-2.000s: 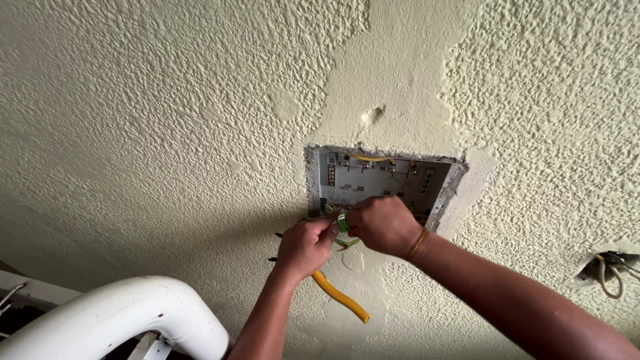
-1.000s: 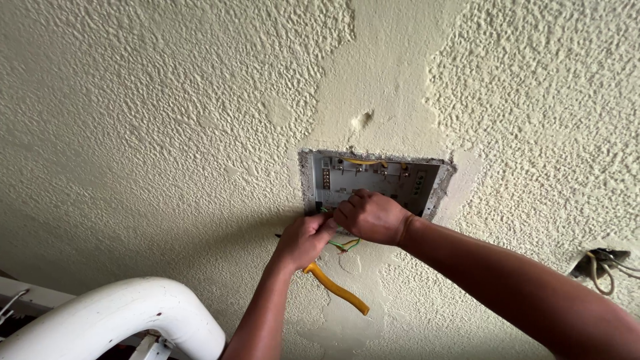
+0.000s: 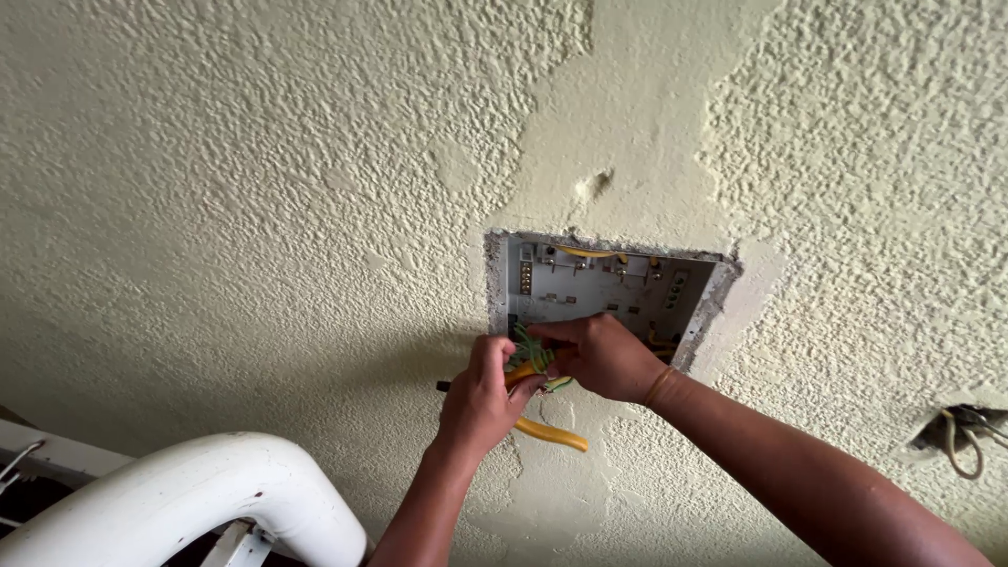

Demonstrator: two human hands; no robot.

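A metal electrical box (image 3: pixel 594 295) is recessed in the wall, with brass terminal strips and yellow wires inside. At its lower left edge my left hand (image 3: pixel 484 398) is closed on a yellow-handled tool (image 3: pixel 551 435), probably pliers; one handle sticks out below the hand, and its jaws cannot be made out. My right hand (image 3: pixel 606 358) is at the lower opening, its fingers on green wires (image 3: pixel 535 346) that loop beside the tool's other yellow handle. A green-and-yellow wire (image 3: pixel 559 384) shows just under the fingers. The right palm hides the lower part of the box.
A thick white pipe (image 3: pixel 197 480) bends across the lower left, with a metal bracket (image 3: pixel 240 543) beneath it. At the far right, loose cables (image 3: pixel 957 445) hang from a hole in the wall. Textured plaster with smooth patches surrounds the box.
The right hand's fingers have opened out from a closed grip, and looped green wires now show between the hands. A second yellow handle has come into sight by the left hand.
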